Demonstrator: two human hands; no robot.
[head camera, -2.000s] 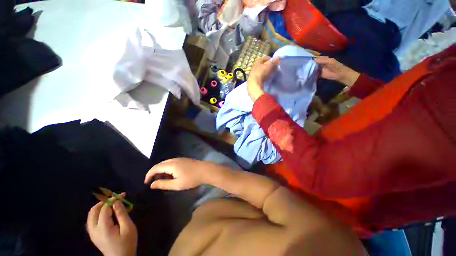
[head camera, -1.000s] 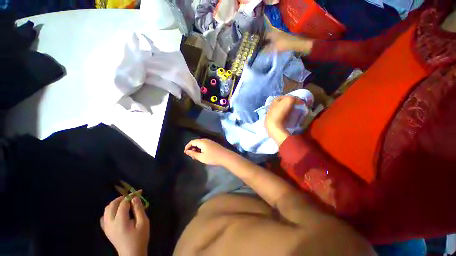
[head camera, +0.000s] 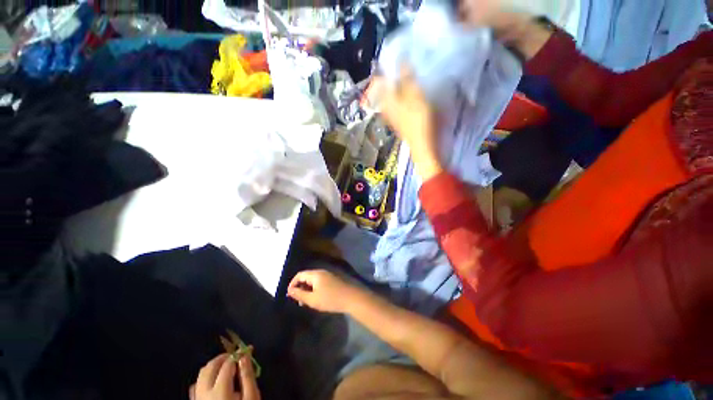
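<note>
My left hand (head camera: 225, 379) is at the bottom edge, partly cut off. Its fingertips hold small green-gripped thread snips (head camera: 241, 351), with the blades pointing up and left. My right hand (head camera: 319, 291) is near the table's front corner, fingers curled and fingertips close together. I see nothing in it; a fine thread would be too small to tell. Black cloth (head camera: 148, 320) covers my lap and the near side of the table, beneath and around the snips.
A white table (head camera: 188, 141) bears a pale cloth (head camera: 289, 176) and a black pile (head camera: 62, 156). A box of thread spools (head camera: 361, 199) stands beside it. On the right, a person in red (head camera: 594, 289) handles a pale blue shirt (head camera: 461, 86) close to my right arm.
The view has tilted up, showing more beyond the table. My right hand has drawn back from the black cloth and its fingers have closed. The other person has lifted the blue shirt.
</note>
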